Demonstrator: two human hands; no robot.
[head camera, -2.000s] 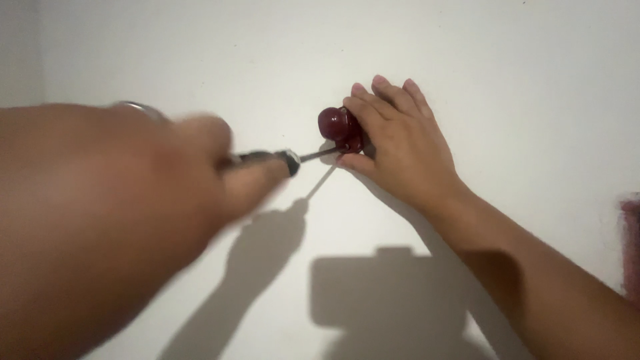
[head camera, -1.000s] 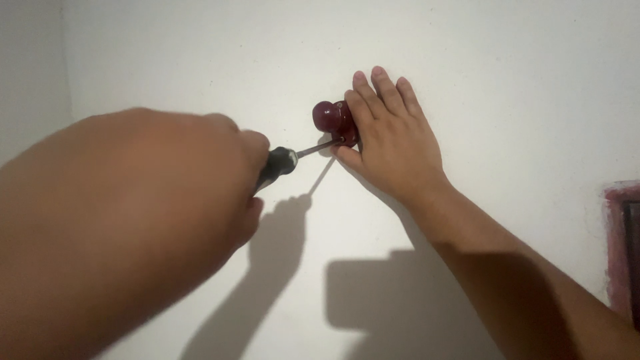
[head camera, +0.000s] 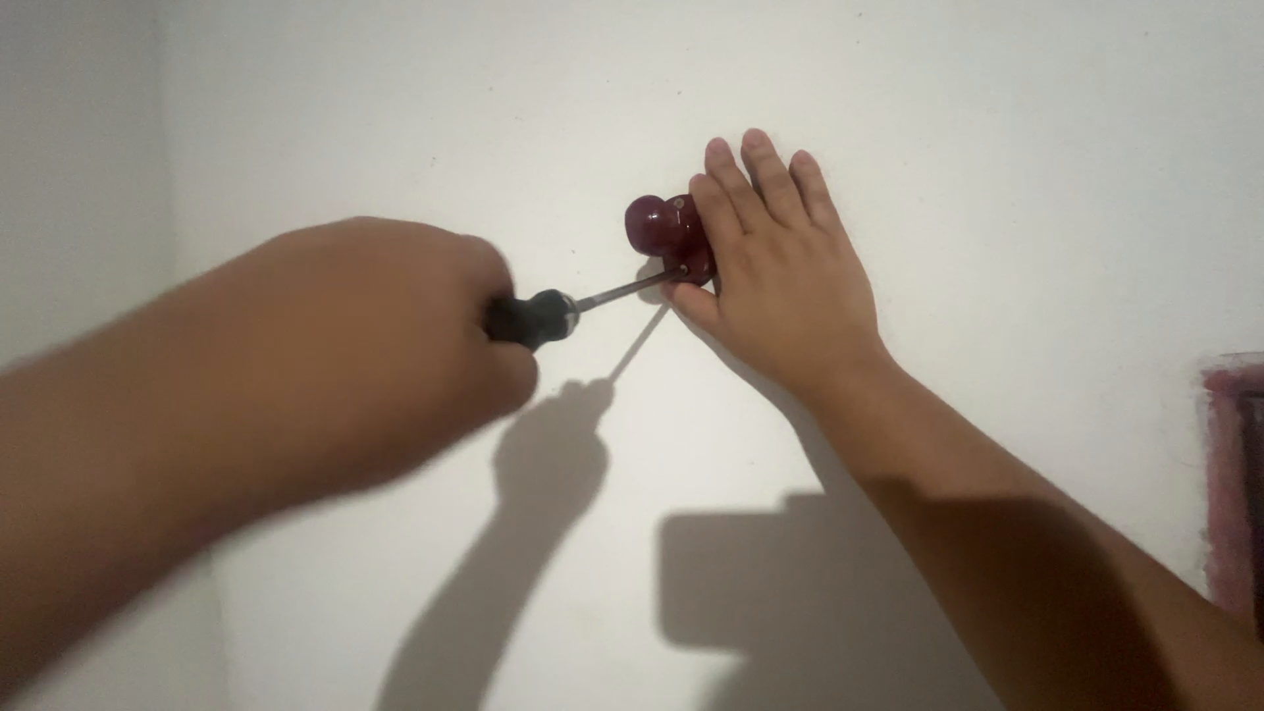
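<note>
My left hand (head camera: 415, 326) is closed around the dark handle of a screwdriver (head camera: 548, 316). Its metal shaft slants up to the right, with the tip at a screw (head camera: 683, 269) low on the base of a dark red knob-shaped wall fitting (head camera: 657, 225). A second screw (head camera: 678, 204) shows near the top of that base. My right hand (head camera: 780, 267) lies against the white wall, holding the fitting's right edge. Its thumb is below the base and its other fingers point upward; part of the base is hidden under it.
The white wall (head camera: 987, 197) meets another wall at a corner on the left. At the lower right edge stands a reddish frame (head camera: 1229, 494) around something dark. Shadows of the left arm and of a blocky shape fall across the wall below the fitting.
Two seconds ago my left hand was blurred and its grip on the handle looked different. The screwdriver tip stays at the base's lower part, and my right hand keeps its place on the fitting.
</note>
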